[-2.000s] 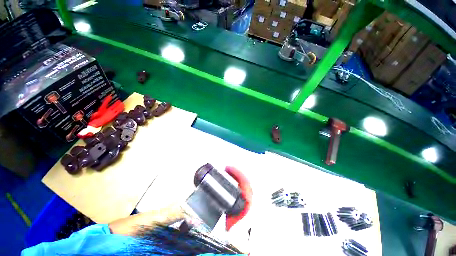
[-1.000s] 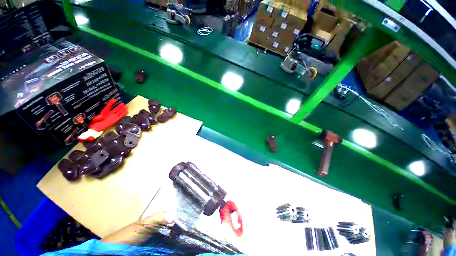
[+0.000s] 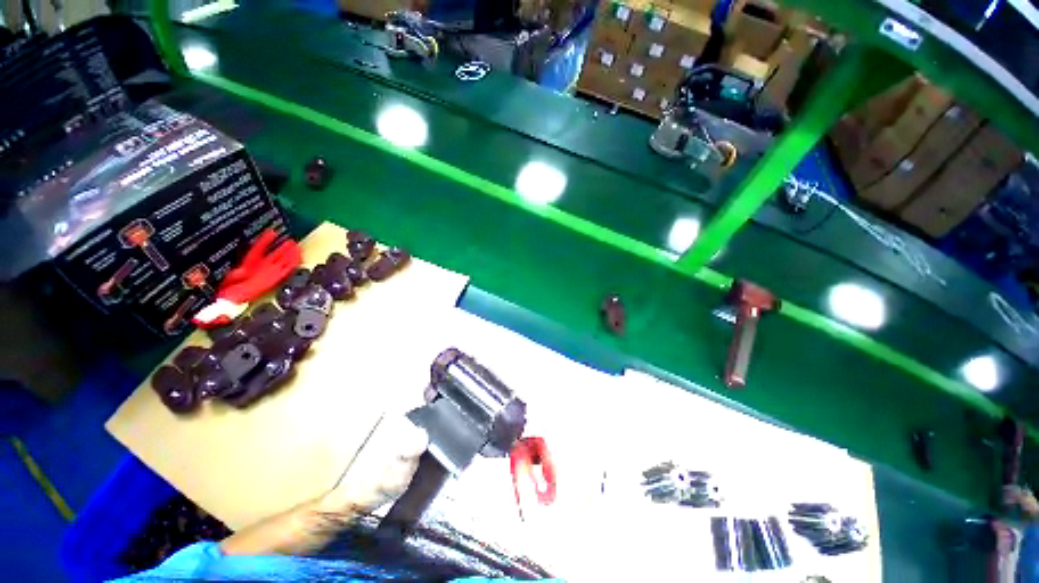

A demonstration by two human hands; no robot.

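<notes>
The T-shaped appliance has a dark maroon and ribbed silver head point(image 3: 479, 399), tilted above the white sheet point(image 3: 570, 399). My bare left hand point(image 3: 382, 467) is closed around its dark handle just below the head. A flat grey metal piece point(image 3: 452, 434) lies against the head's lower left side, by my left fingertips. My gloved right hand point(image 3: 533, 473) shows only as bright red fingers just below the head's right end, apart from it. Its white part merges with the sheet, so I cannot tell whether it holds anything.
Maroon caps point(image 3: 245, 353) are piled on the tan board point(image 3: 165, 438), beside a red glove point(image 3: 256, 276) and a printed box point(image 3: 171, 216). Metal strips point(image 3: 749, 544) lie at the right. The green conveyor point(image 3: 513, 245) carries a T-shaped unit point(image 3: 743, 333). A person's hand point(image 3: 1017, 499) shows at the right edge.
My right red fingers have left the head's side and are now below its right end. The head has turned and shifted slightly. Another person's hand has come in at the right edge.
</notes>
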